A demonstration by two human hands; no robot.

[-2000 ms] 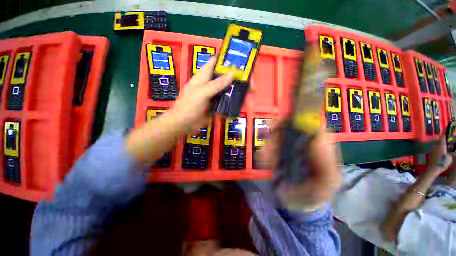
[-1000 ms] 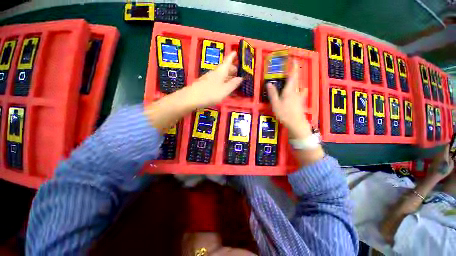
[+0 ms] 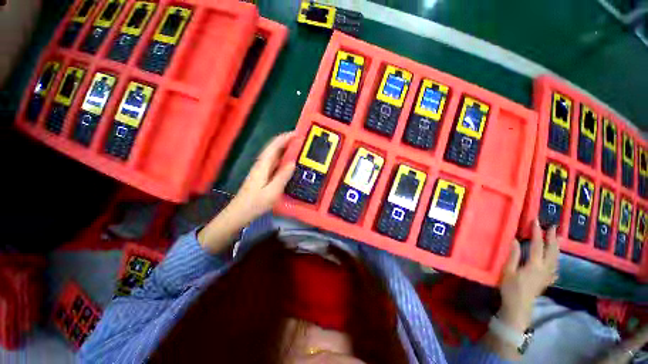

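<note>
A red tray (image 3: 485,220) lies tilted in front of me. It holds several black phones with yellow surrounds, four per row; one upper-row phone (image 3: 428,114) has a lit blue screen. Lower-row screens look dark, white or grey. The two right-end pockets are empty. My left hand (image 3: 261,181) grips the tray's left edge near its lower corner, fingertips against the side. My right hand (image 3: 529,270) is by the lower right corner, with fingers apart at the gap to the neighbouring tray and no phone in it; whether it touches the tray is unclear.
At the left, a part-filled red tray (image 3: 170,135) overlaps another tray. At the right, another phone tray (image 3: 543,146) sits close against mine. A loose phone (image 3: 330,15) lies on the green bench (image 3: 284,85) beyond my tray. More trays show low at the left.
The two phones from my hands now lie in the upper row. My left hand has moved to the tray's left edge, my right to its lower right corner. The view has shifted and tilted.
</note>
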